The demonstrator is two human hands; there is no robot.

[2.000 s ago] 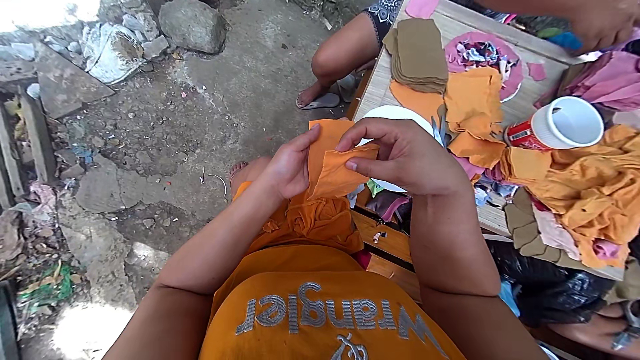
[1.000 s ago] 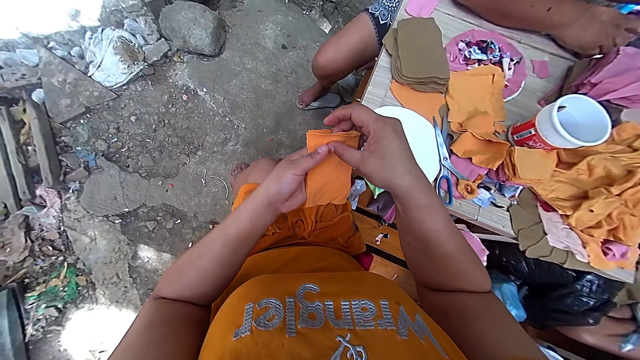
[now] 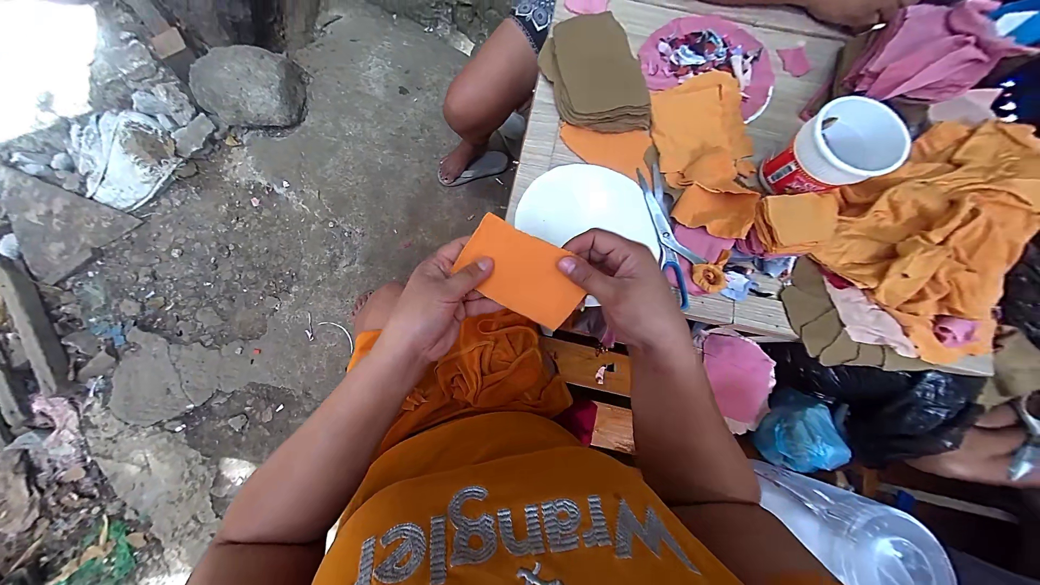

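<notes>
An orange fabric piece (image 3: 524,272), roughly rectangular, is stretched between both hands above my lap. My left hand (image 3: 443,296) pinches its left end, thumb on top. The right end is pinched by my right hand (image 3: 617,280), also thumb on top. More orange cloth (image 3: 496,366) lies bunched on my lap. Just beyond my right hand, a white round plate (image 3: 589,203) rests at the table's edge, with blue-handled scissors (image 3: 666,236) beside it. Orange fabric pieces (image 3: 703,122) and a stack of olive-brown pieces (image 3: 601,73) lie farther back on the table.
The wooden table (image 3: 532,154) also bears a pink plate of scraps (image 3: 764,89), a white tub (image 3: 861,142) and a heap of orange cloth (image 3: 934,236). Another person's leg (image 3: 487,81) is at its far left side. Black plastic bags (image 3: 910,406) sit below the right edge.
The fabric in my hands was upright and layered or folded; now it is held tilted and flat between them. My right hand has moved to its right end. The other person's hand at the top right has moved away.
</notes>
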